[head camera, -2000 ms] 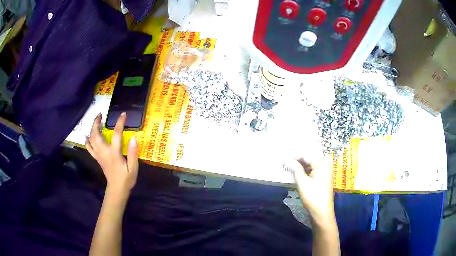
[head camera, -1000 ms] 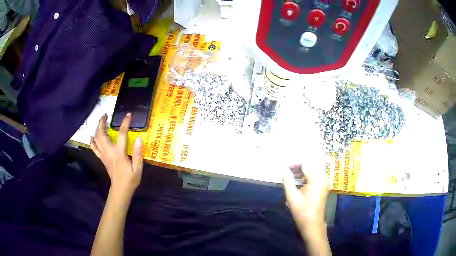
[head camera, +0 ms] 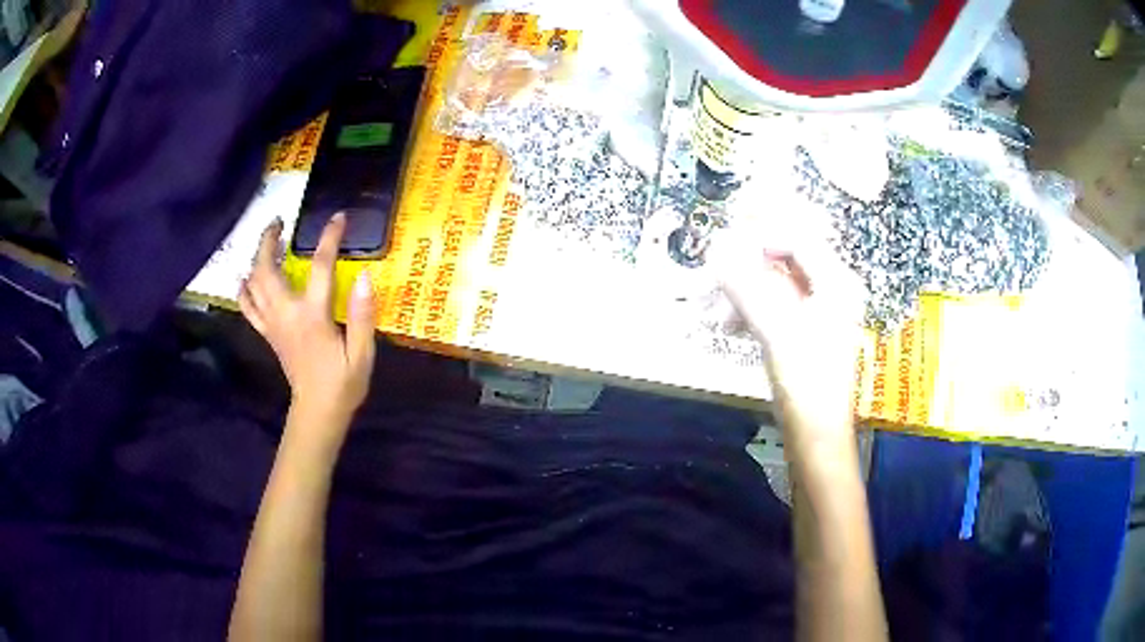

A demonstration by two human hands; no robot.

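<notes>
The black smartphone (head camera: 360,163) lies on the yellow printed tape at the left, its screen dark with a small green bar. My left hand (head camera: 308,314) is at the phone's lower edge, fingers spread, one fingertip on the screen, holding nothing. My right hand (head camera: 804,320) is over the tabletop right of centre, washed out by glare, fingers curled; whether it holds something cannot be told. The snap-fastening machine (head camera: 835,57) stands at the top, with its metal lower post (head camera: 694,238) beneath. A pile of small silvery parts (head camera: 571,176) lies left of the post, another (head camera: 954,226) right.
A dark purple garment (head camera: 176,151) with white buttons is heaped at the left. Crinkled clear plastic (head camera: 496,82) lies by the left pile. A brown cardboard box (head camera: 1092,138) is at the right. Dark cloth (head camera: 565,527) covers the lap below the table edge (head camera: 603,364).
The view has tilted down, so the table sits higher in the picture. My right hand has moved up over the tabletop toward the post. My left hand stays at the phone.
</notes>
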